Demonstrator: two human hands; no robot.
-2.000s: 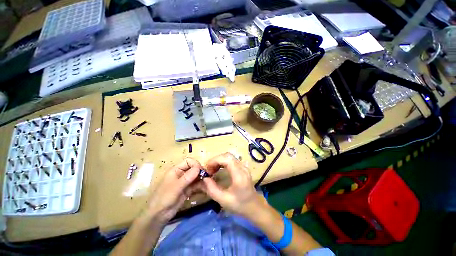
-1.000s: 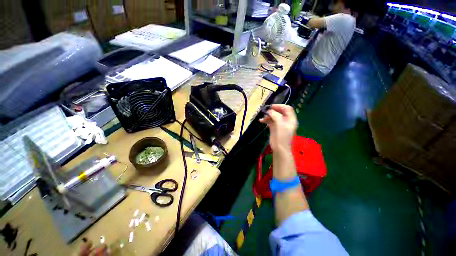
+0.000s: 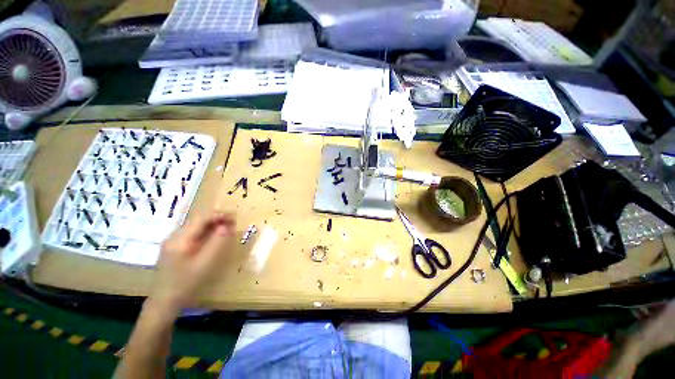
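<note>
My left hand (image 3: pixel 194 252) is raised over the board at the tray's lower right corner. Its fingers are curled and blurred; whether they hold anything is hidden. My right hand and forearm (image 3: pixel 644 346) show blurred at the right edge, partly cut off, over the floor. The white compartment tray (image 3: pixel 137 252) holds many thin dark pieces. A dark tangled clump (image 3: pixel 261 151) and loose dark sticks (image 3: pixel 269 183) lie on the board. The metal fixture (image 3: pixel 377 205) bears small black parts. A white tube with an orange-yellow band (image 3: pixel 408 175) lies beside it. A small ring (image 3: pixel 318 254) lies near the front.
Scissors (image 3: pixel 429 257), a round bowl (image 3: pixel 453 204), a black cable, a black soldering station (image 3: pixel 566 218) and a black fan (image 3: pixel 499 133) stand right. A white fan (image 3: pixel 33 70) is far left. Stacked trays (image 3: pixel 337 96) stand behind. A red stool (image 3: pixel 529 355) is below right.
The view has swung back left to the bench. My hands were together at the centre, then my right hand reached out over the floor; now my left hand is near the tray, hands far apart.
</note>
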